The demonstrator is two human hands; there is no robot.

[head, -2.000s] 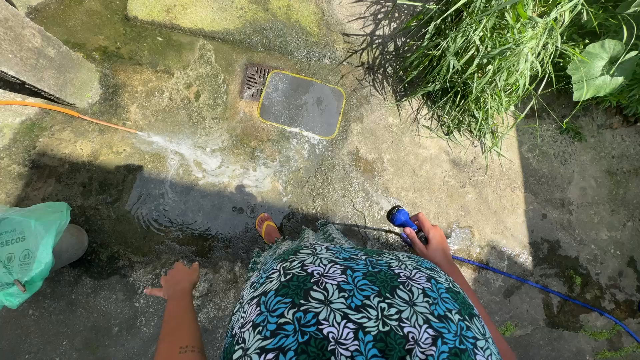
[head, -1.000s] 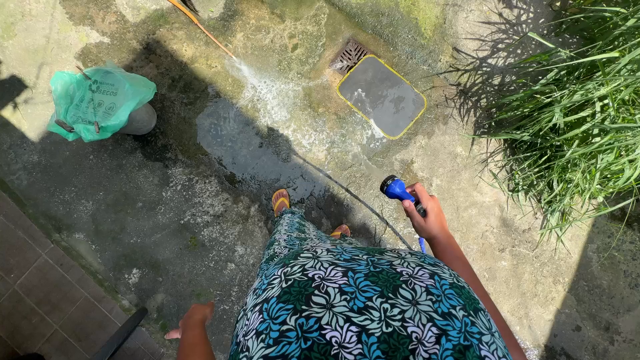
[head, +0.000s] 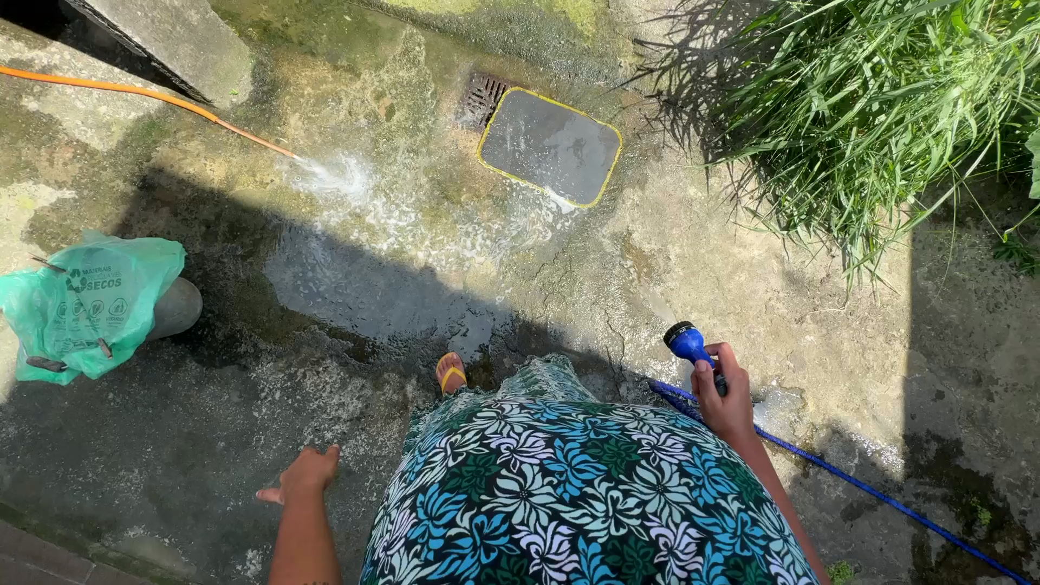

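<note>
My right hand [head: 725, 394] grips a blue hose spray nozzle [head: 688, 341] with a black round head, which points up and left. A blue fabric-covered hose [head: 886, 497] runs from beside the hand to the lower right. Empty and held out over the shaded concrete, my left hand [head: 302, 475] has its fingers apart. Water gushes from the end of an orange hose [head: 175, 101] at the upper left and spreads over the ground. A grey mat with a yellow edge [head: 551, 148] lies wet, partly beside a metal floor drain [head: 486, 96].
A green plastic bag [head: 106, 292] covers a grey container [head: 175, 309] on the left. Tall grass [head: 861, 106] grows at the upper right. A concrete block [head: 175, 45] stands upper left. My foot in a yellow flip-flop [head: 451, 374] is beside a puddle [head: 366, 288].
The view has swung noticeably between frames. My left hand shows more fully than a second ago. The nozzle stays in my right hand throughout.
</note>
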